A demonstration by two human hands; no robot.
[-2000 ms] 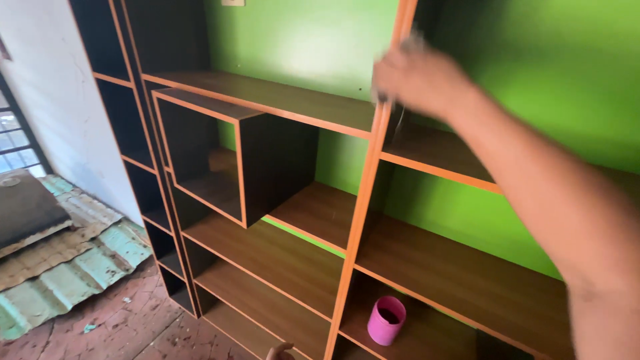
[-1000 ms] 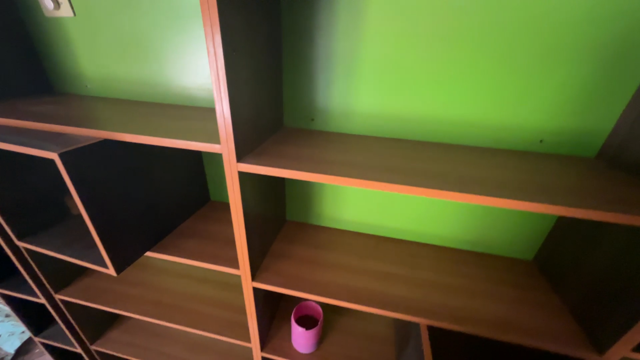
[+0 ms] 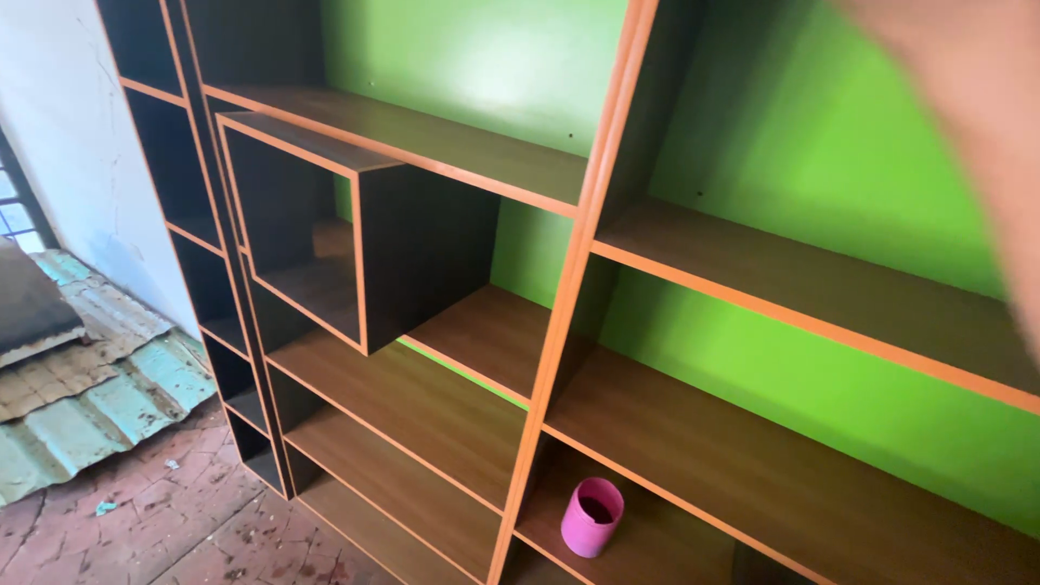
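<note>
A blurred forearm (image 3: 967, 122), which appears to be my right one, crosses the upper right in front of the green back panel (image 3: 821, 138). Its hand is beyond the frame, so what it holds or touches is hidden. My left hand is out of sight. The wooden shelving unit (image 3: 561, 325) has dark side panels, brown shelves and orange edging. A box-shaped compartment (image 3: 431, 244) juts forward from its middle section. On a lower shelf, right of the central upright, stands a pink cylindrical container (image 3: 592, 518) with an open top.
A narrow column of dark cubbies (image 3: 183, 171) borders the unit on the left. Corrugated metal sheets (image 3: 106, 398) lie by the white wall (image 3: 89, 122), with a dark object (image 3: 32, 292) on them. Small debris is scattered over the reddish paved floor (image 3: 195, 520).
Two seconds ago my right hand was at the central upright; now only a forearm shows. A fingertip at the bottom edge has gone from sight. The view swung right, then back left.
</note>
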